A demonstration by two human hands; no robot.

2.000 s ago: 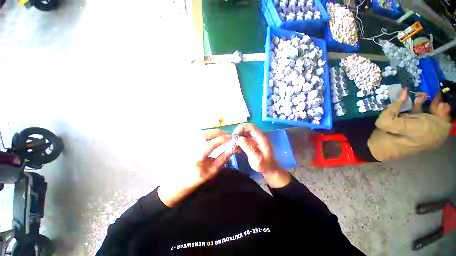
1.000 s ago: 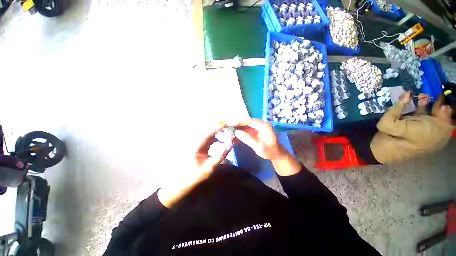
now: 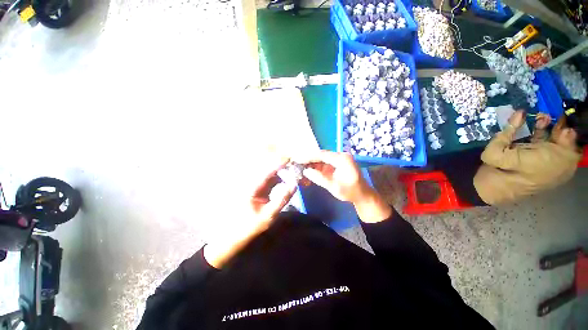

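A small grey-white moulded part (image 3: pixel 291 173) is held between the fingertips of both my hands in front of my chest. My left hand (image 3: pixel 274 193) grips it from the left side. My right hand (image 3: pixel 336 176) has its thumb and fingers on it from the right. The fingers hide much of the part, and glare washes out its detail. A blue crate (image 3: pixel 421 138) heaped with similar grey-white parts stands on the green bench (image 3: pixel 290 48). Below my hands is a blue surface (image 3: pixel 332 209), partly hidden.
A seated person in a tan top (image 3: pixel 532 169) works at the bench on the right. A red stool (image 3: pixel 429 192) stands nearby. Rows and heaps of parts (image 3: pixel 463 92) lie on the bench. A scooter (image 3: pixel 40 258) stands at the left. A pale sheet (image 3: pixel 284 122) is glare-washed.
Both hands have turned the part, and its pale face shows more than two seconds ago. My right hand sits slightly higher and flatter over it. The view has shifted slightly.
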